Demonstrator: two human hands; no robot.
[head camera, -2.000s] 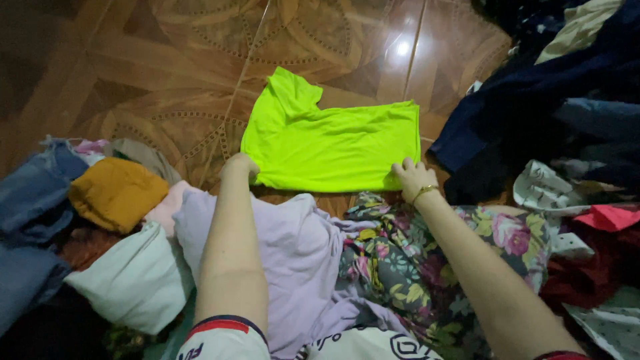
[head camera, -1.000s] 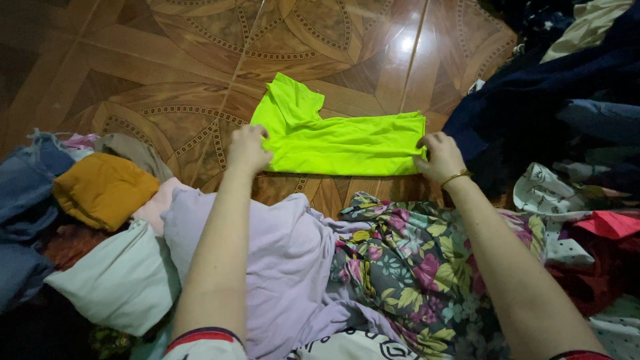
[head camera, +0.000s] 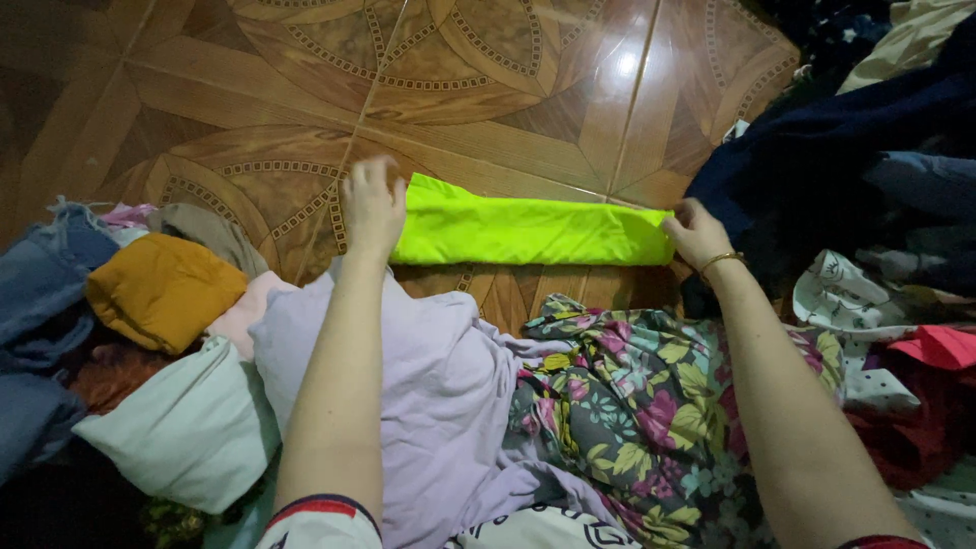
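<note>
A neon yellow-green cloth garment (head camera: 534, 232) lies folded into a long narrow strip on the tiled floor. At its left end is my left hand (head camera: 374, 202), slightly blurred, with fingers apart beside the cloth. My right hand (head camera: 695, 232), with a gold bangle at the wrist, pinches the garment's right end between thumb and fingers. Nearer to me lie a lilac cloth (head camera: 435, 366), under my left forearm, and a floral-print fabric (head camera: 633, 404), partly under my right forearm.
To the left are a folded mustard cloth (head camera: 164, 293), a pale mint cloth (head camera: 194, 427) and blue denim (head camera: 46, 274). Dark navy clothes (head camera: 808, 160) are heaped at the right, with red cloth (head camera: 915, 442) below. Patterned brown tiles (head camera: 473, 84) stretch beyond the garment.
The neon garment has gone from a wider shape with a sleeve at the upper left to a narrow strip. My left hand has come off its left end.
</note>
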